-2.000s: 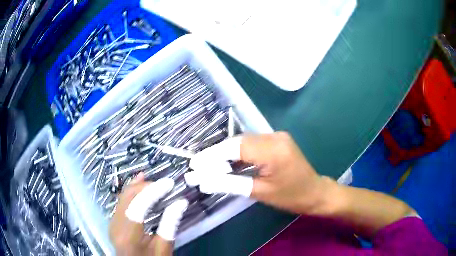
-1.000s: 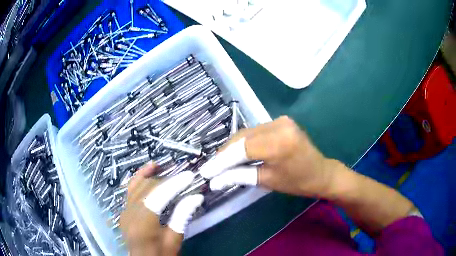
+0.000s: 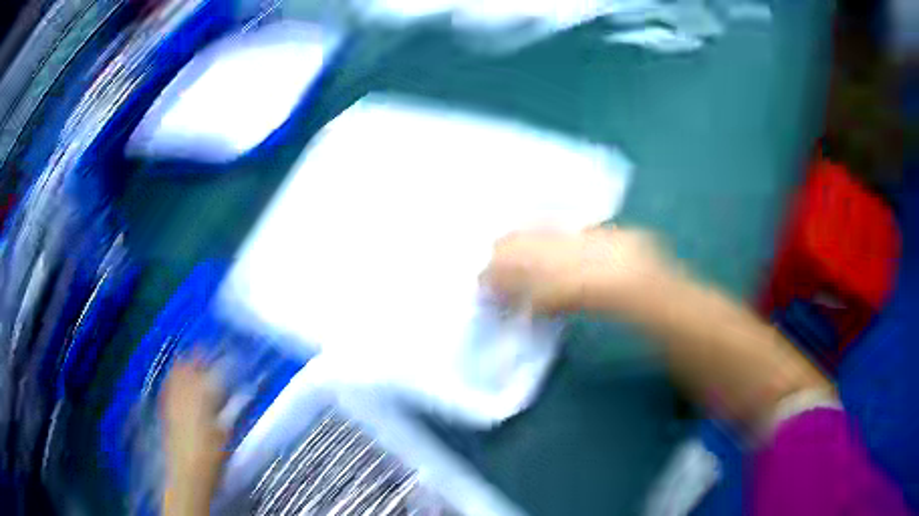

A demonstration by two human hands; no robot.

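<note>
The frame is heavily blurred. My right hand (image 3: pixel 544 272) is over the near right part of the white parts tray (image 3: pixel 403 222); its fingertips and anything in them are lost in blur and glare. My left hand (image 3: pixel 193 423) is at the lower left, over the blue tray (image 3: pixel 186 333) beside the central tray; its fingers are too blurred to read. The central tray (image 3: pixel 443 464) is cut off by the bottom edge, with silver cylinder units (image 3: pixel 338 469) in it.
A small white tray (image 3: pixel 237 96) stands on blue at the upper left. Blurred blue bins with silver parts (image 3: pixel 60 242) are at the far left. Pale items (image 3: pixel 524 15) lie at the table's far side. A red stool (image 3: pixel 841 252) stands right of the green table (image 3: pixel 705 121).
The view has swung towards the far side, so the central tray is now low in frame. My right hand has moved from the central tray to the white tray; my left hand has moved over the blue tray.
</note>
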